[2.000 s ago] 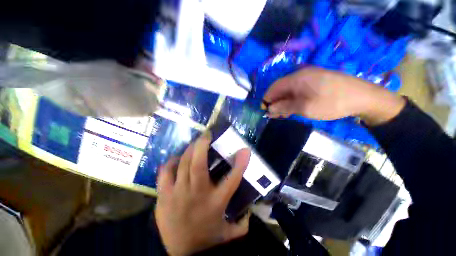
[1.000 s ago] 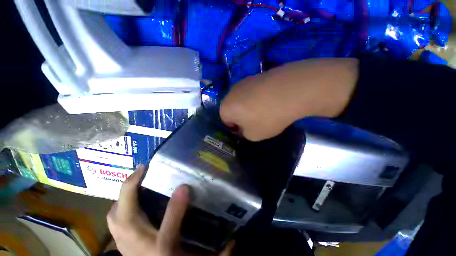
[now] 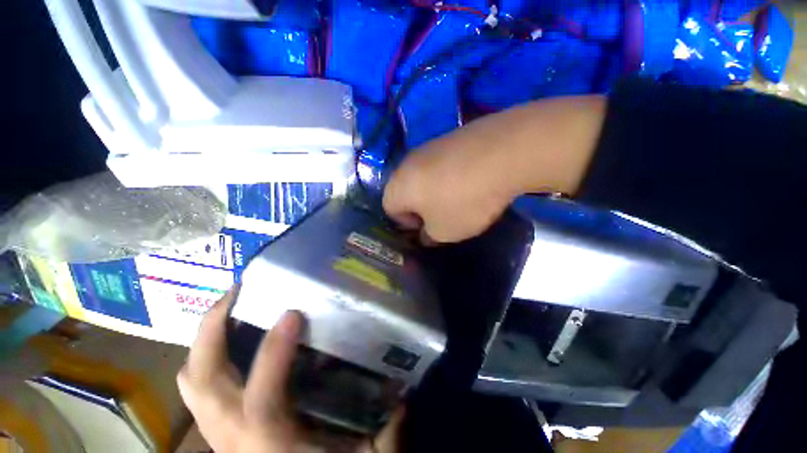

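A silver metal box (image 3: 327, 305), likely a screw feeder, with a yellow label and a dark open front, sits tilted in front of me. My left hand (image 3: 252, 376) holds its near left edge, thumb on top and fingers around the side. My right hand (image 3: 451, 190) is curled with bent fingers just behind the box's far right edge. Its fingertips are hidden, so I cannot tell what it holds. A second silver box (image 3: 611, 279) with a dark front and a small light strip stands to the right.
A white camera body (image 3: 239, 124) stands at the back left. Shiny blue battery packs (image 3: 531, 66) with red wires lie along the back. A crumpled clear bag (image 3: 115, 221) lies left on the BOSCH-printed sheet (image 3: 181, 305). Dark flat pads (image 3: 739, 345) lie at the right.
Since one second ago, the held box and my left hand have shifted slightly left in view. My right hand stays curled behind the box. The earliest frame shows the right hand farther back, over the bench.
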